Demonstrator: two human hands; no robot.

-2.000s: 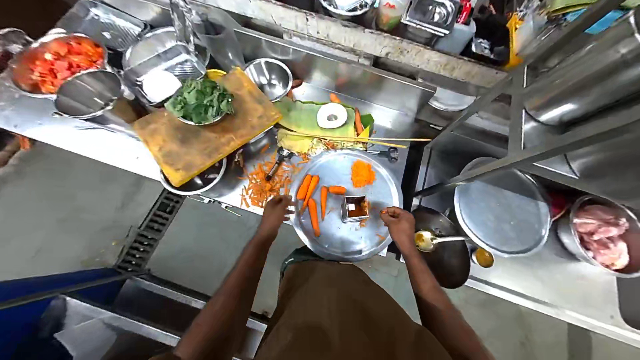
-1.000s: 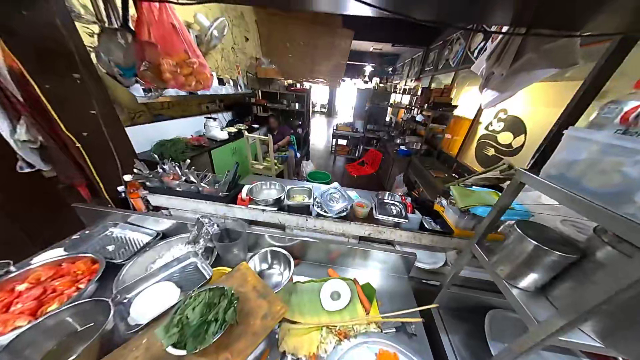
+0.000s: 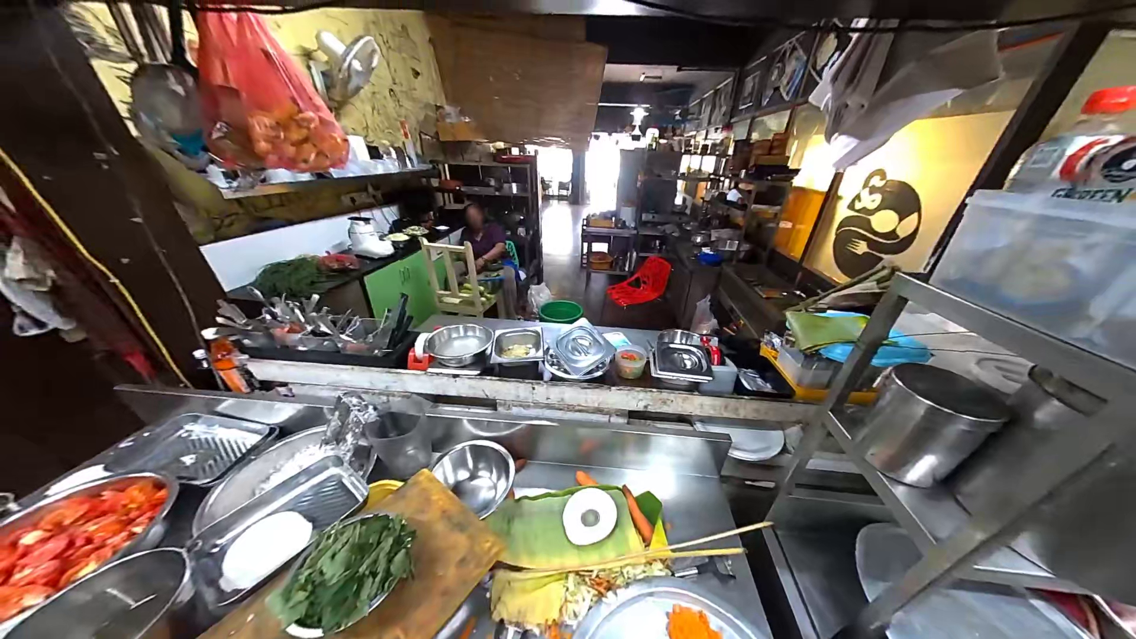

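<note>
Neither of my hands shows in the present head view. At the bottom edge a round metal tray [image 3: 657, 612] is partly visible, with chopped carrot [image 3: 690, 624] on it. Behind the tray lie a banana leaf [image 3: 532, 531], a white ring-shaped object [image 3: 589, 516], whole carrots [image 3: 637, 513] and two thin sticks. Left of these, a bowl of green leaves [image 3: 348, 568] rests on a worn wooden cutting board [image 3: 453, 532]. A steel bowl [image 3: 474, 477] stands behind the board. Cut tomatoes [image 3: 75, 532] fill a large bowl at the far left.
Clear plastic trays [image 3: 293, 524] crowd the left counter. A ledge beyond holds steel pans [image 3: 458, 344] and a lidded container. A metal rack [image 3: 923, 506] with a large pot [image 3: 941, 422] stands at right. A person [image 3: 484, 240] sits in the background near a red chair [image 3: 641, 282].
The view has swung up from the tray to the room. Two seconds ago both my hands were at the tray's edges; now they are out of view.
</note>
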